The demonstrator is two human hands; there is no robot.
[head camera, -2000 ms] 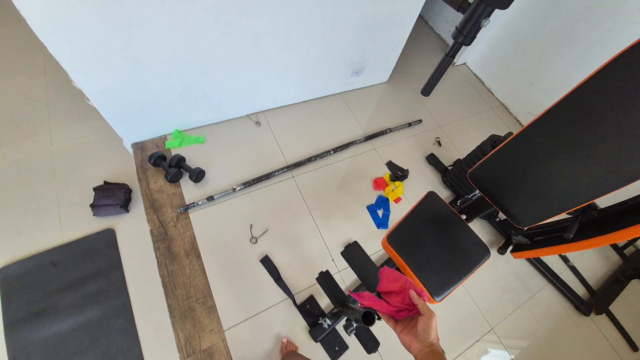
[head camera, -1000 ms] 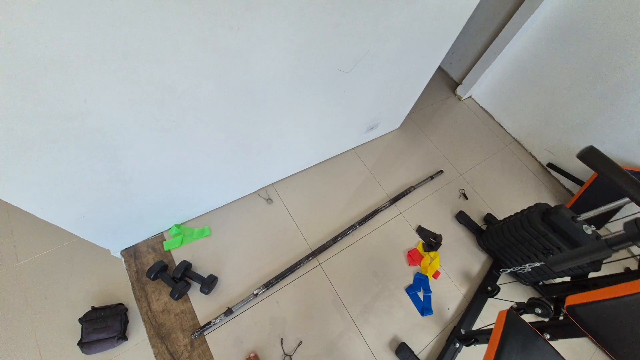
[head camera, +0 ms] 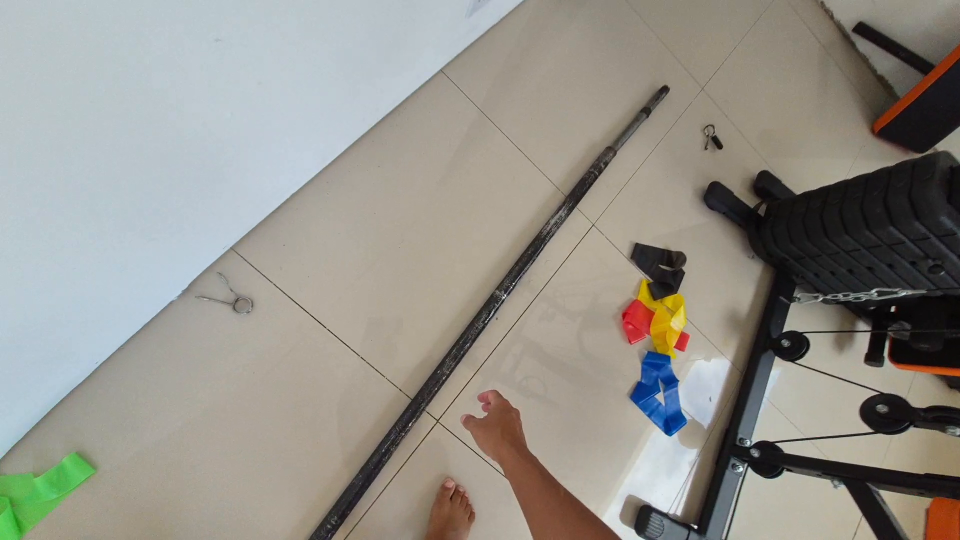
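My right hand (head camera: 496,427) reaches in from the bottom, above the tiled floor, with its fingers partly curled and nothing in them. Just beyond the fingertips a long black barbell bar (head camera: 501,289) with worn paint lies diagonally on the floor. To the right of the bar are a black resistance band (head camera: 658,268), a yellow one (head camera: 667,322), a red one (head camera: 637,321) and a blue one (head camera: 658,394). One metal spring collar (head camera: 241,304) lies left of the bar and another (head camera: 710,137) near its far end. My left hand is out of view.
A white wall (head camera: 187,112) borders the floor on the left. A green resistance band (head camera: 45,487) lies at the lower left. A home gym machine with a black weight stack (head camera: 870,225), pulleys and a black frame (head camera: 757,375) stands on the right. A bare foot (head camera: 451,511) is at the bottom.
Two seconds ago a hand was on a pink cloth by the machine's seat; now my right hand is empty near the bar. The view has shifted closer to the bar.
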